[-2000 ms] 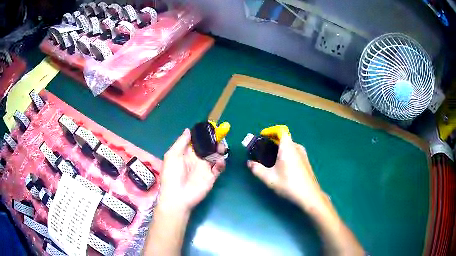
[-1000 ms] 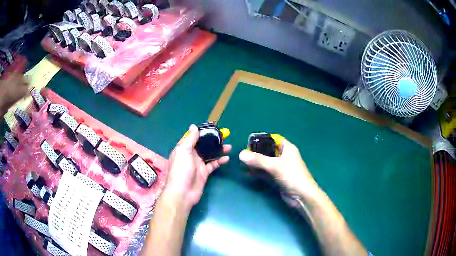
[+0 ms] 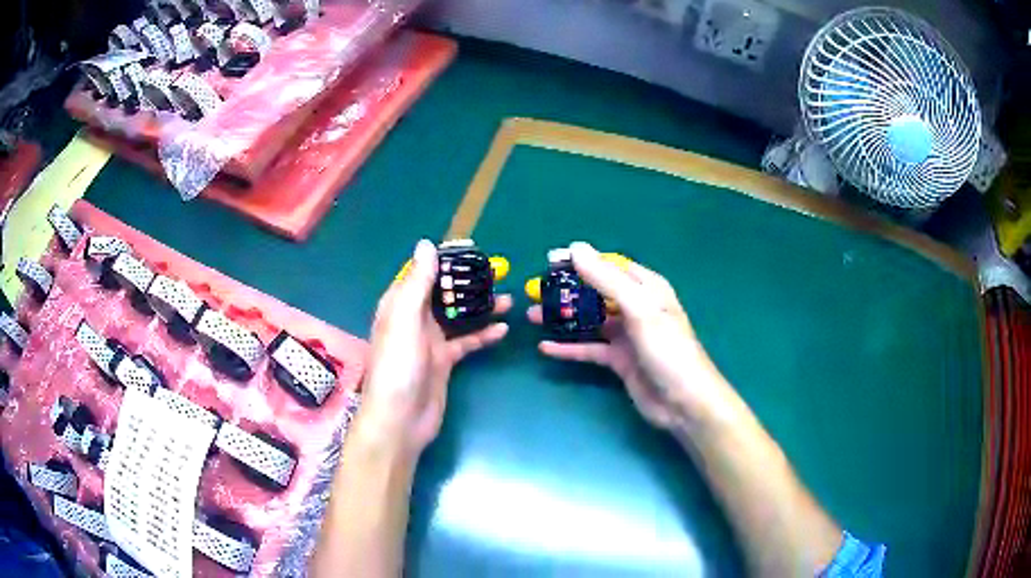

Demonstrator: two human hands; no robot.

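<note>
My left hand (image 3: 421, 327) holds a black smartwatch (image 3: 462, 285) above the green mat. Its screen faces up, lit with a column of small coloured icons and white text. My right hand (image 3: 633, 316) holds a second smartwatch (image 3: 570, 301) beside it, not touching the first. Its screen is lit with small pink, red and bluish marks, too small to read. Yellow finger cots (image 3: 499, 268) show on fingertips of both hands. Most of each strap is hidden; a pale piece shows at the top of each watch.
A pink foam tray (image 3: 254, 397) of strapped watches lies at the left, with a printed sheet (image 3: 158, 480) on it. Stacked foam trays (image 3: 305, 186) with plastic film stand at the back left. A white fan (image 3: 893, 113), wall socket (image 3: 735, 31) and red cables (image 3: 1006, 418) are at the right.
Both screens have gone from dark or nearly dark to lit with icons. My right thumb has moved up to the watch's top edge. The view has shifted slightly; another person's hand at far left is gone.
</note>
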